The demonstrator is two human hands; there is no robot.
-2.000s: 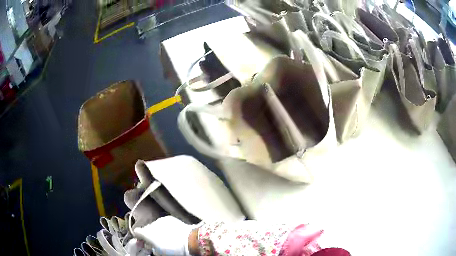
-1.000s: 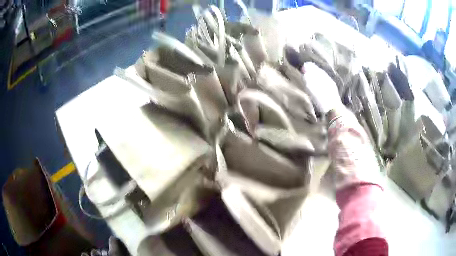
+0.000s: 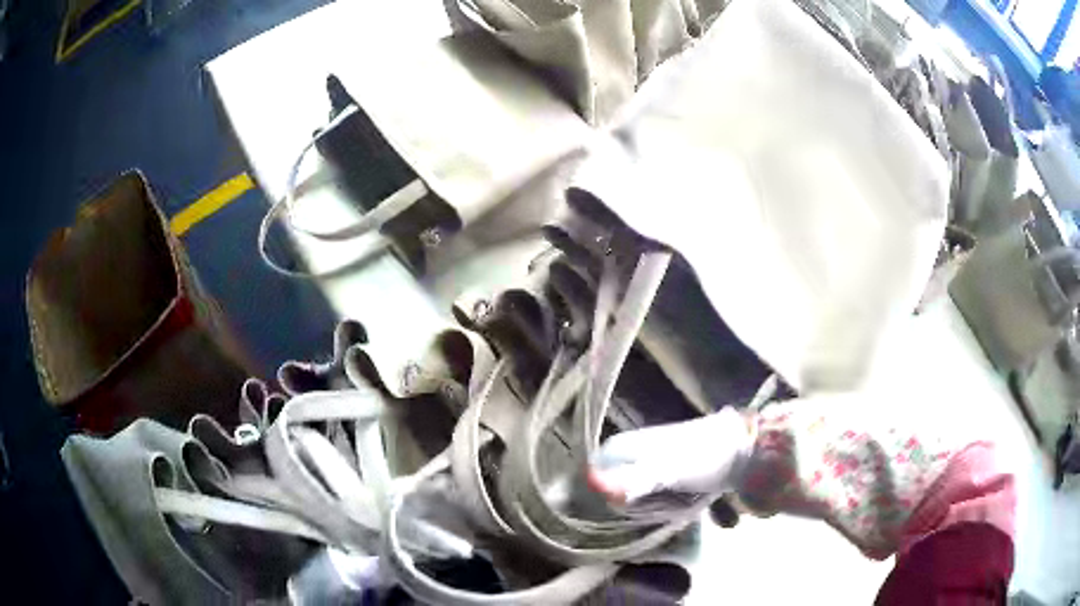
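Observation:
My right hand (image 3: 675,459), in a white glove with a floral sleeve, is closed around the looped handles (image 3: 592,539) of beige tote bags at lower centre. A large pale tote bag (image 3: 817,201) lies tilted with its opening toward these handles. Many more totes (image 3: 124,491) are bunched at lower left, their handles overlapping. My left hand (image 3: 338,574), gloved, is partly hidden among the straps at the bottom edge; its fingers do not show clearly.
A white-covered table (image 3: 278,59) carries another tote (image 3: 509,130) lying on its side, with its handle over the edge. More totes (image 3: 1001,284) stand at right and top. A brown carton with a red band (image 3: 107,296) stands on the dark floor at left, by a yellow line.
My right hand has moved from the far totes back down to the near bunch. The large pale tote now lies by it at centre right. The bunched totes have come up into view.

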